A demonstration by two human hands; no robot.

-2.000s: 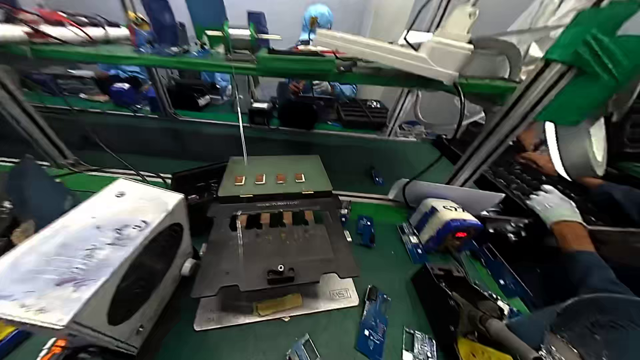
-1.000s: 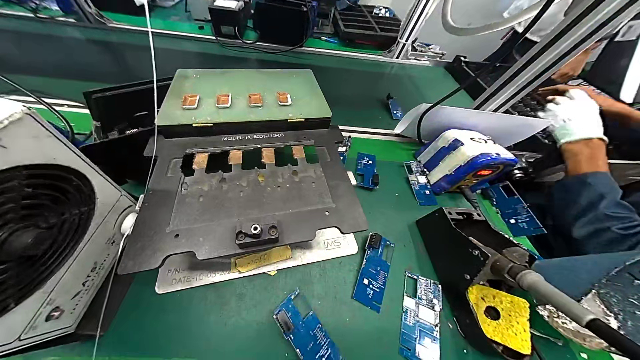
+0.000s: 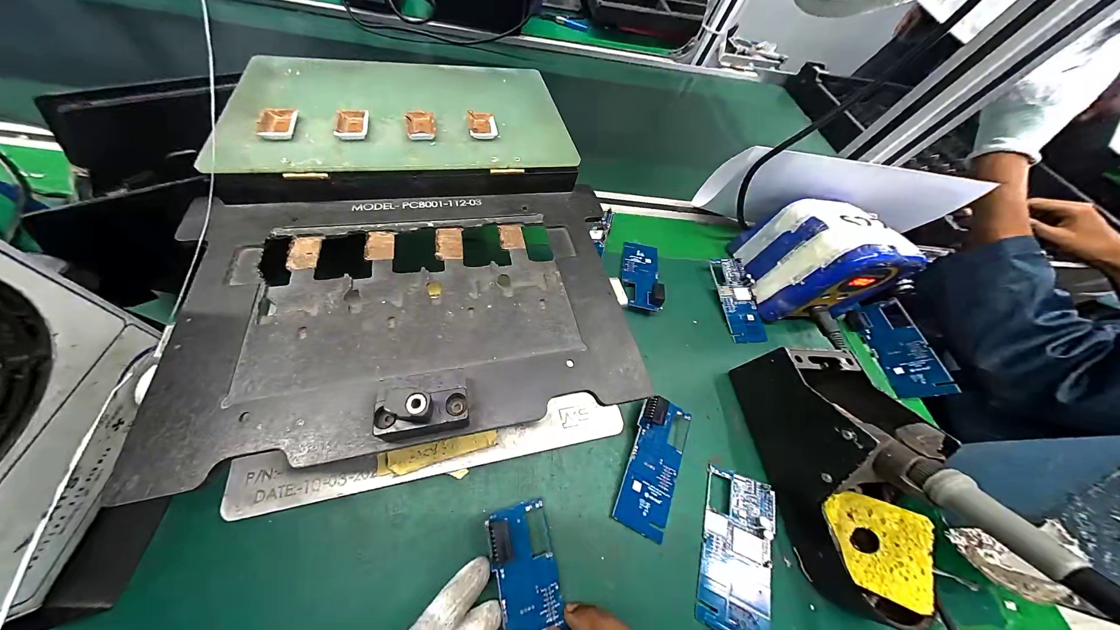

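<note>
At the bottom edge, my left hand (image 3: 459, 602), in a whitish glove, has its fingers at the left side of a blue circuit board (image 3: 528, 569) with a black connector. My right hand (image 3: 593, 618) is mostly out of frame; a bare fingertip touches the board's right edge. The board is held between both hands. Ahead stands a dark fixture plate (image 3: 420, 332) with cut-out slots, its green-topped lid (image 3: 394, 96) folded back. More blue boards lie to the right: one with a black connector (image 3: 652, 468) and one face up (image 3: 737, 547).
A blue-and-white soldering station (image 3: 822, 254) stands at right, beside a black iron holder (image 3: 787, 420) with a yellow sponge (image 3: 879, 551) and soldering iron (image 3: 989, 507). A fan unit (image 3: 61, 420) is at left. A co-worker's arm (image 3: 1006, 306) is at far right.
Both my hands have come into view at the bottom edge, at the nearest board, which has turned slightly. The view has tilted down since the oldest frame. The co-worker's gloved hand has moved up.
</note>
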